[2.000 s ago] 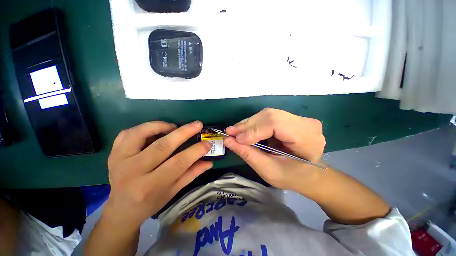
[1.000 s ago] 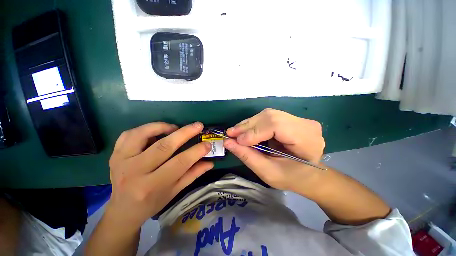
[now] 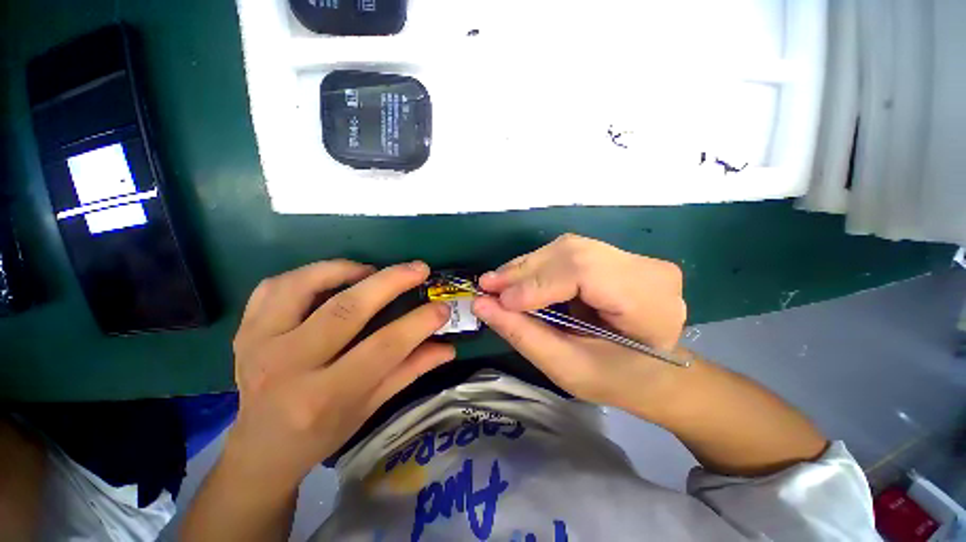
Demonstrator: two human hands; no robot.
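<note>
A small open black watch body (image 3: 483, 318) lies at the front edge of the green bench. Inside it shows a white battery (image 3: 460, 315) with a yellow strip (image 3: 449, 293) along its far edge. My left hand (image 3: 328, 344) holds the watch body, with fingertips on its left side and on the battery; the hand hides its left part. My right hand (image 3: 593, 307) grips thin silver tweezers (image 3: 609, 336) between thumb and fingers. Their tips are over the far side of the housing by the yellow strip. Whether they pinch anything is too small to tell.
A white compartment tray (image 3: 530, 191) with two closed black watch units (image 3: 376, 120) and dark scraps stands beyond my hands. A black smartphone (image 3: 122, 191) lies at left. Stacked white trays (image 3: 900, 116) stand at right. Part of another person (image 3: 79, 498) shows at lower left.
The tweezers' tips and my right fingers have shifted very slightly at the housing. Both hands keep the same hold.
</note>
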